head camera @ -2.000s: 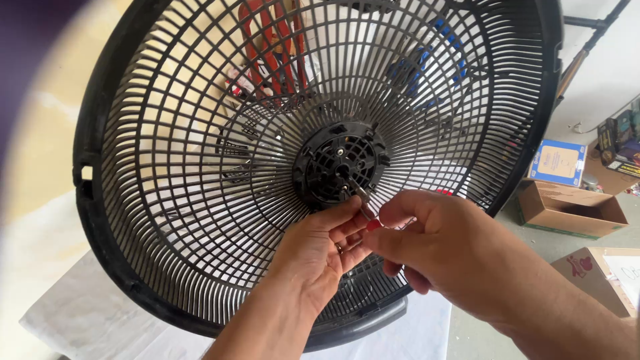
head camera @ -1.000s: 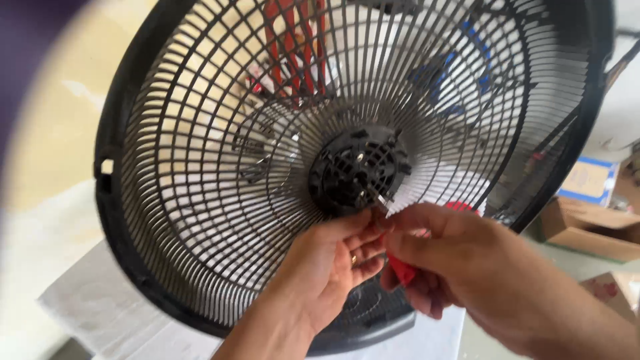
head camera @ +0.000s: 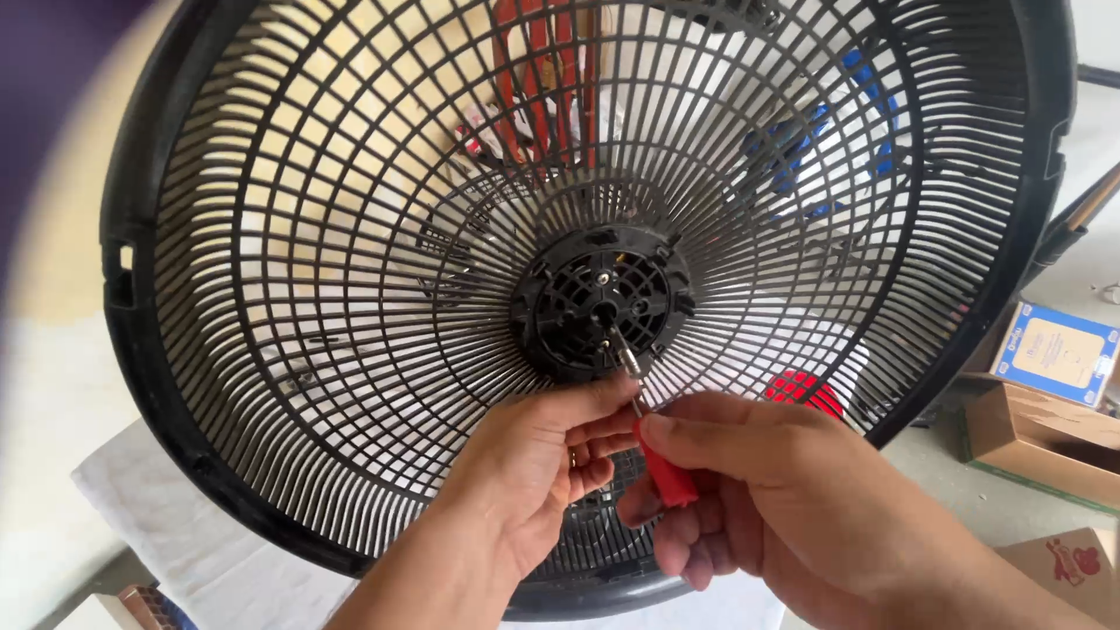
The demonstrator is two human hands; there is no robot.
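A large black plastic fan grille (head camera: pixel 350 262) fills the view, tilted, its open side toward me. At its centre is the black hub (head camera: pixel 569 306), with a metal shaft (head camera: pixel 626 350) standing out of it and small screws around. My right hand (head camera: pixel 744 472) grips the red handle of a screwdriver (head camera: pixel 667 472), whose metal blade points up toward the hub. My left hand (head camera: pixel 542 455) is just below the hub, thumb and forefinger at the blade near the shaft; whether they pinch it or the shaft is hard to tell.
Red metal parts (head camera: pixel 547 79) and blue items (head camera: pixel 787 140) show through the grille. A white-covered table (head camera: pixel 219 534) lies beneath. On the right are a blue-and-white box (head camera: pixel 1057 350), an open cardboard box (head camera: pixel 1041 437) and another carton (head camera: pixel 1072 569). A red round thing (head camera: pixel 805 392) shows behind the grille.
Both hands stay close below the hub, and the right hand keeps hold of the red screwdriver. The view has shifted slightly.
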